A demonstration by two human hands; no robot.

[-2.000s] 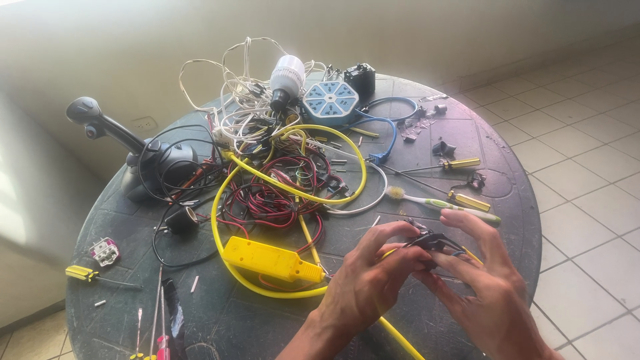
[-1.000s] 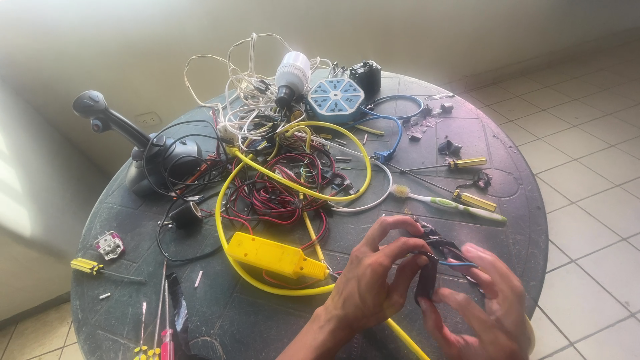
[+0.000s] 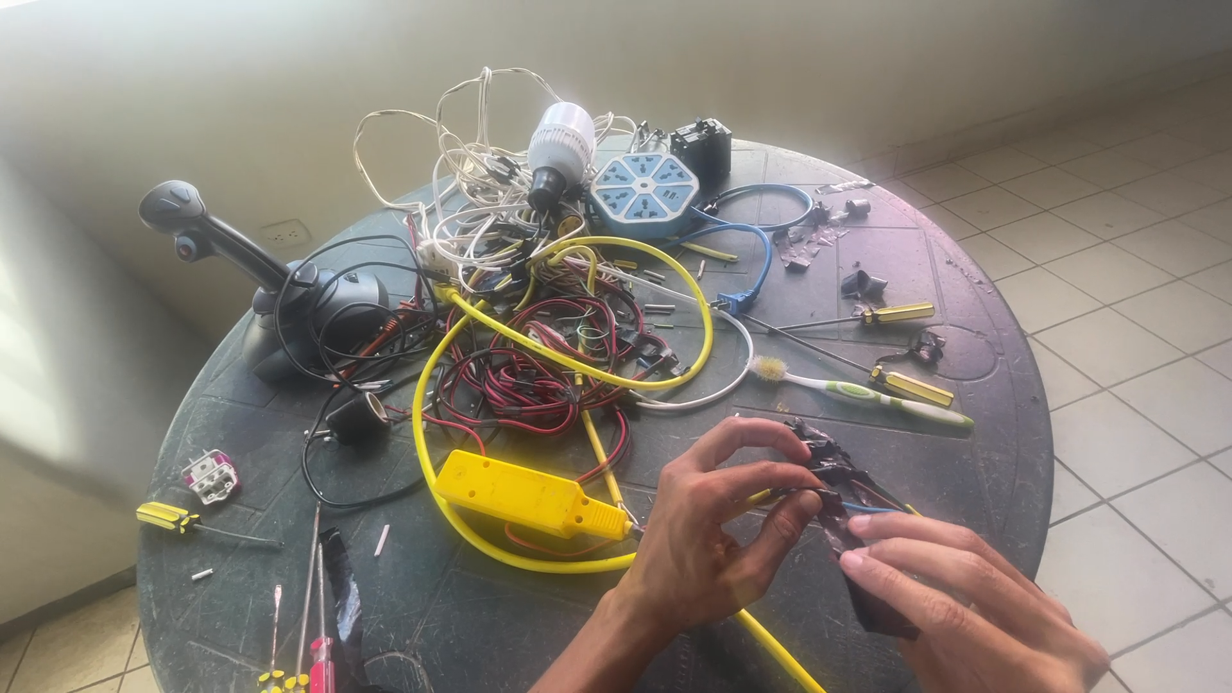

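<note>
My left hand point(image 3: 724, 525) pinches the upper part of a crumpled piece of black tape or plastic point(image 3: 835, 486) above the table's near right part. My right hand point(image 3: 962, 587) grips the lower part, where a flat black end hangs below the fingertips. Thin wires, one blue point(image 3: 866, 507) and one yellow, run through or beside the black piece between the hands. A thick yellow cable point(image 3: 770, 650) passes below the left wrist. To the left of that hand lies a yellow plastic housing point(image 3: 525, 496).
Behind lie tangled red and black wires point(image 3: 520, 375), white cords point(image 3: 462, 192), a light bulb point(image 3: 562, 144) and a blue multi-outlet socket point(image 3: 645, 188). A toothbrush point(image 3: 866, 393) and screwdrivers point(image 3: 910, 385) lie right. A dark handled device point(image 3: 308, 308), a switch-like part point(image 3: 210, 476) and another screwdriver point(image 3: 168, 517) are left.
The black piece has turned between my hands, and more of its crumpled length now shows. My right hand has moved lower along it.
</note>
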